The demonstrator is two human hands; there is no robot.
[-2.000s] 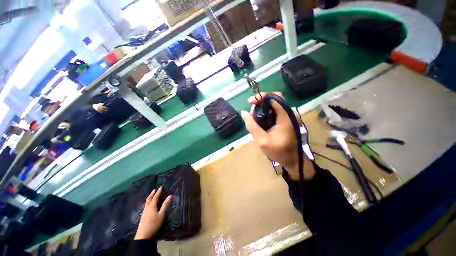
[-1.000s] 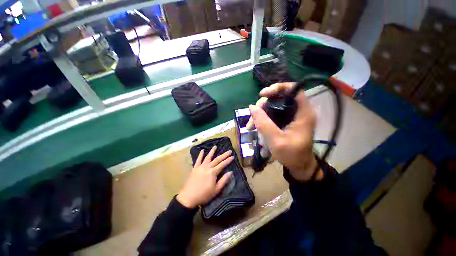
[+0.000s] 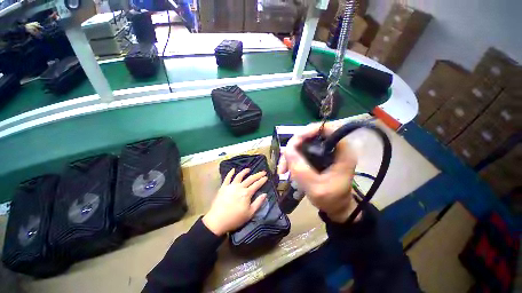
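A black ribbed speaker (image 3: 260, 229) lies on the cardboard-covered bench (image 3: 200, 171) in front of me. My left hand (image 3: 236, 200) rests flat on its top with the fingers spread. My right hand (image 3: 323, 171), slightly blurred, grips the black electric screwdriver (image 3: 318, 152) upright, just right of the speaker. The driver's thick black cable (image 3: 384, 154) loops to the right. A silver spring (image 3: 337, 63) runs up from the driver. The screw feeder (image 3: 281, 137) is partly hidden behind my right hand. The driver's tip is hard to make out.
Three speakers (image 3: 150, 186) stand side by side at the left of the bench. More speakers (image 3: 237, 110) sit on the green conveyor (image 3: 171, 125) behind the bench. White shelf posts (image 3: 307, 43) rise there. Brown cartons (image 3: 458, 103) are stacked at the right beyond the blue floor.
Since the earliest frame, my left hand has moved from the left group to a separate speaker. My right hand has lowered a little with the screwdriver in the last second. The view has turned.
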